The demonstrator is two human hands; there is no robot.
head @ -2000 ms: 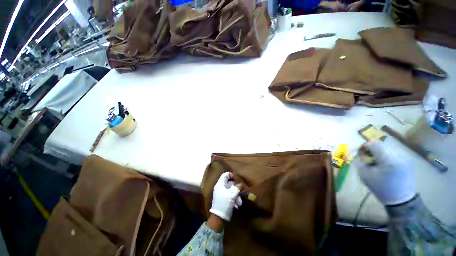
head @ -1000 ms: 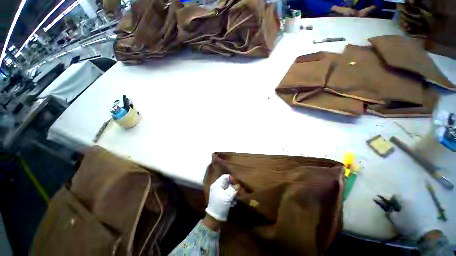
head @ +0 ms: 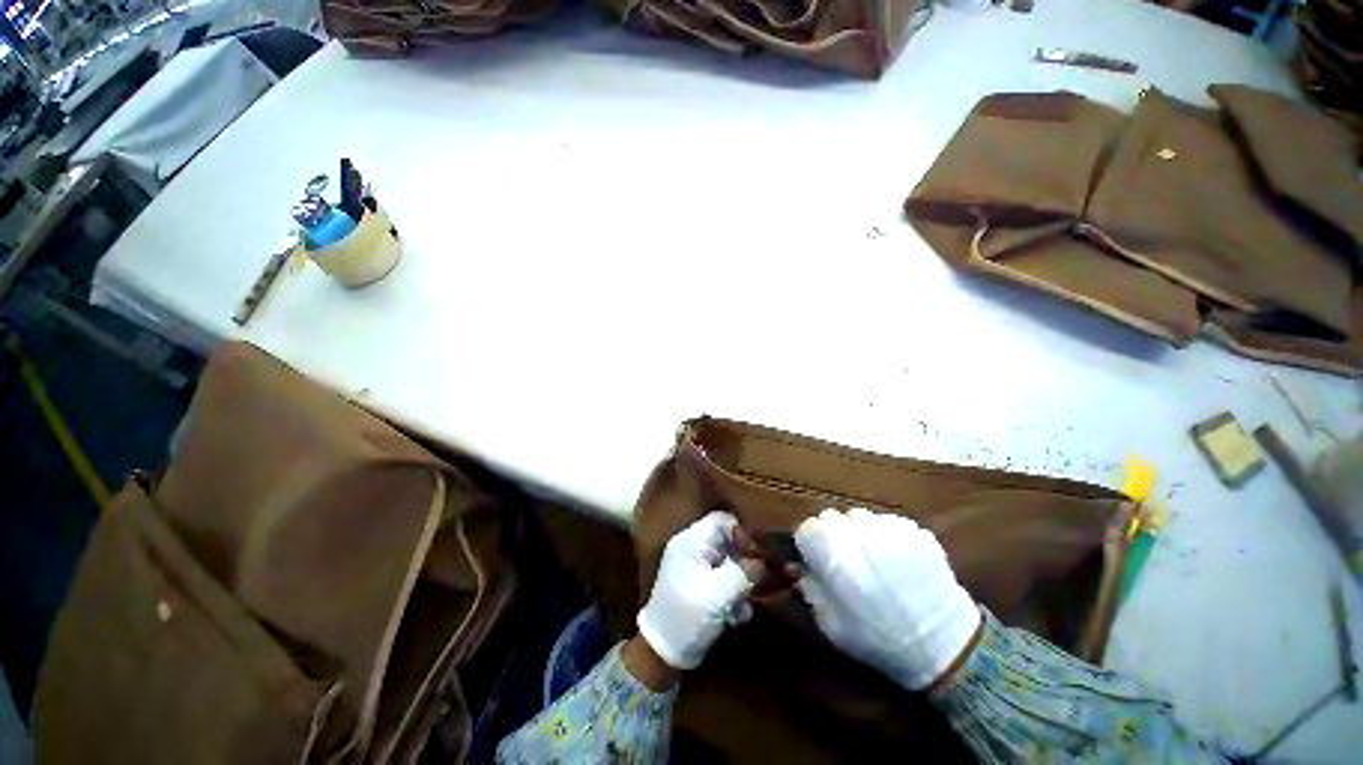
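The brown bag point(head: 987, 523) lies at the table's near edge, its zipped mouth along the top. My left hand point(head: 700, 590), in a white glove with bare fingertips, pinches the bag's fabric below its upper left corner. My right hand point(head: 889, 598), also white-gloved, is close beside it, closed on a small dark tool, apparently the thread snips point(head: 777, 550), mostly hidden by the fingers. The tips of both hands nearly meet over the bag; the exact spot worked on is hidden.
Brown bags are stacked beside my lap point(head: 299, 523), heaped at the back point(head: 762, 23), and folded at right point(head: 1031, 180). A tool cup point(head: 359, 251) stands left. At right are a yellow tool point(head: 1141, 478), green handle point(head: 1139, 561), tan block point(head: 1229, 447) and brush point(head: 1308, 486).
My right hand has come from the right side of the table to the bag beside my left hand; the dark snips no longer lie there. The view has shifted downward and the bag mouth shows more.
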